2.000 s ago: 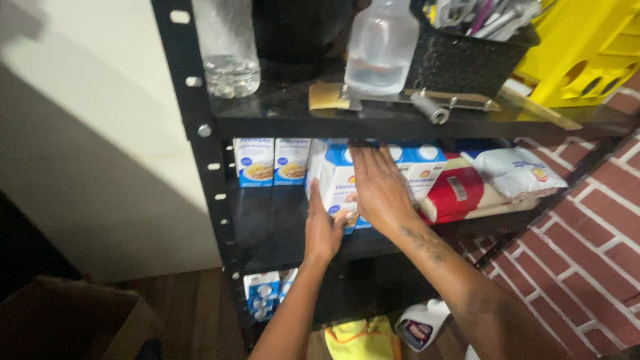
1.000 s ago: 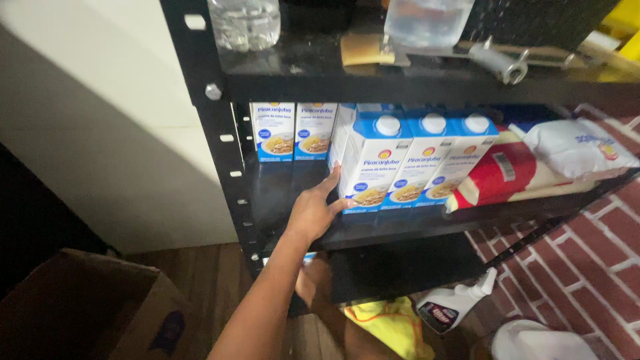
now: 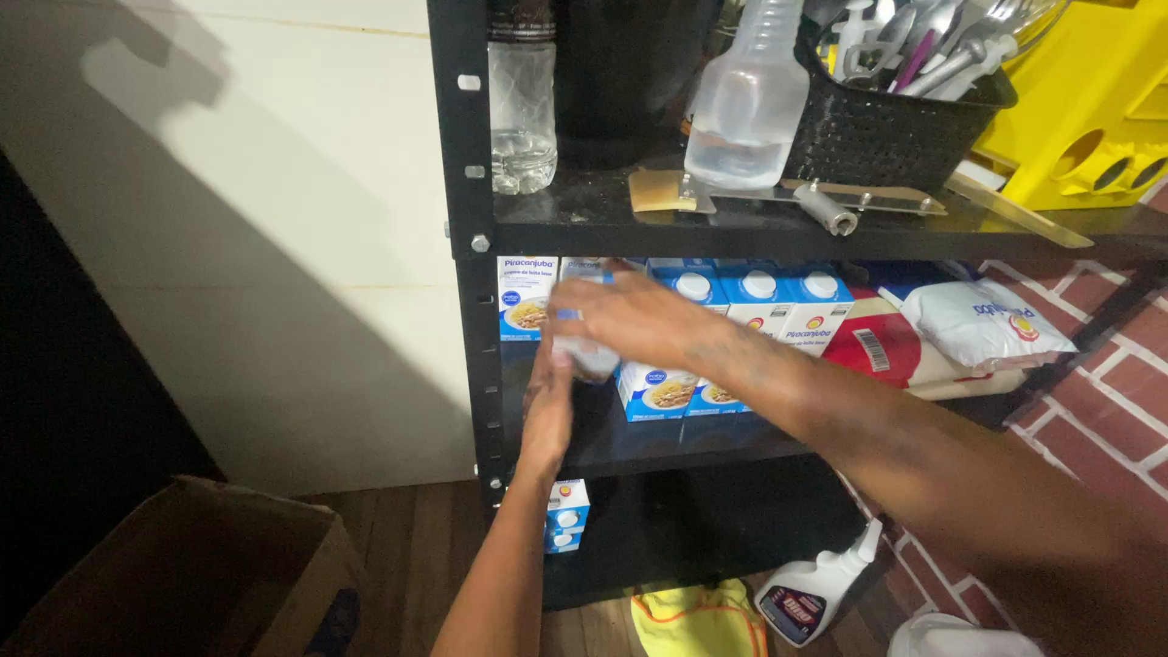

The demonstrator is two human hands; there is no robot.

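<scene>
Both of my hands are on a blurred white and blue cream carton (image 3: 584,358) at the left part of the middle shelf. My left hand (image 3: 547,406) presses its left side from below, and my right hand (image 3: 620,315) lies over its top, fingers bent. Behind stand cartons of the same kind, one at the far left (image 3: 526,297). A row of large cartons with white caps (image 3: 666,392) stands just right of the held one. More capped cartons (image 3: 567,516) are on the bottom shelf, partly hidden by my left wrist.
The black metal shelf (image 3: 639,239) holds a spray bottle (image 3: 744,119), a water bottle (image 3: 523,119) and a black basket of utensils (image 3: 890,137) above. Bags (image 3: 990,319) lie at the right. An open cardboard box (image 3: 338,557), a yellow cloth (image 3: 698,620) and a cleaner bottle (image 3: 808,593) are below.
A second ago my left hand was at the front row and my right hand low by the bottom shelf. Now both are at a carton left of that row.
</scene>
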